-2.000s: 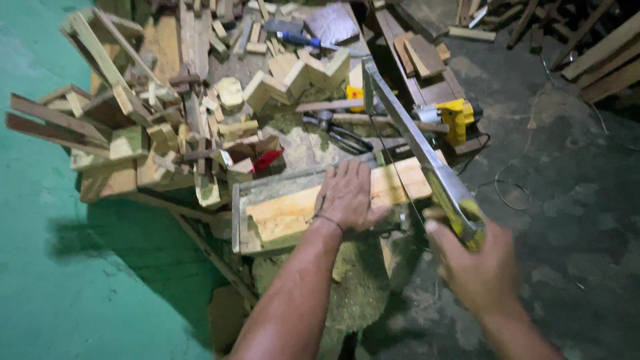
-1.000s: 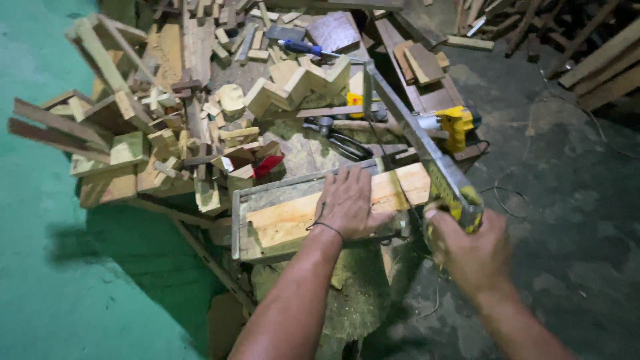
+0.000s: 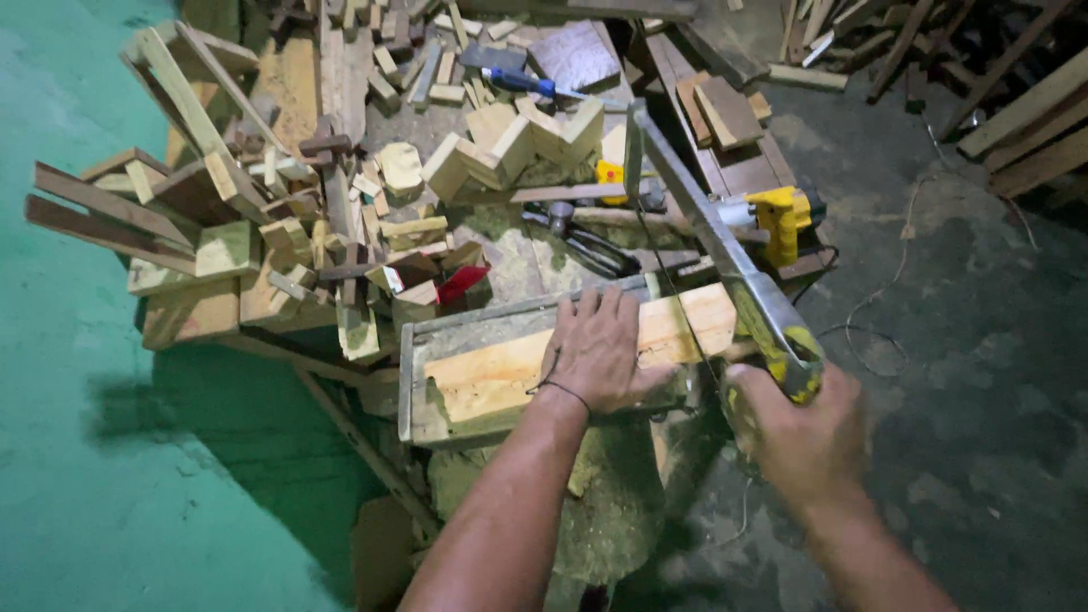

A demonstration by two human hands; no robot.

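My left hand (image 3: 595, 348), with a thin dark cord at the wrist, presses flat on a pale wooden board (image 3: 484, 374). The board lies in a shallow wooden tray or jig (image 3: 406, 382) at the bench's near edge. My right hand (image 3: 790, 425) is closed around the worn yellow handle of a hacksaw (image 3: 722, 238) with a grey metal frame. Its thin blade crosses the board's right part, to the right of my left hand. Whether the blade has cut into the wood cannot be told.
Zigzag wooden pieces (image 3: 510, 144), a blue-handled screwdriver (image 3: 520, 82), dark-handled pliers (image 3: 586, 242) and a yellow power tool (image 3: 778, 221) lie on the bench beyond the tray. Wood offcuts (image 3: 289, 238) pile at left. A cable (image 3: 901, 255) runs over the floor at right.
The hacksaw and my right hand have shifted between frames, while its blade stays across the board's right part. My left hand remains on the board.
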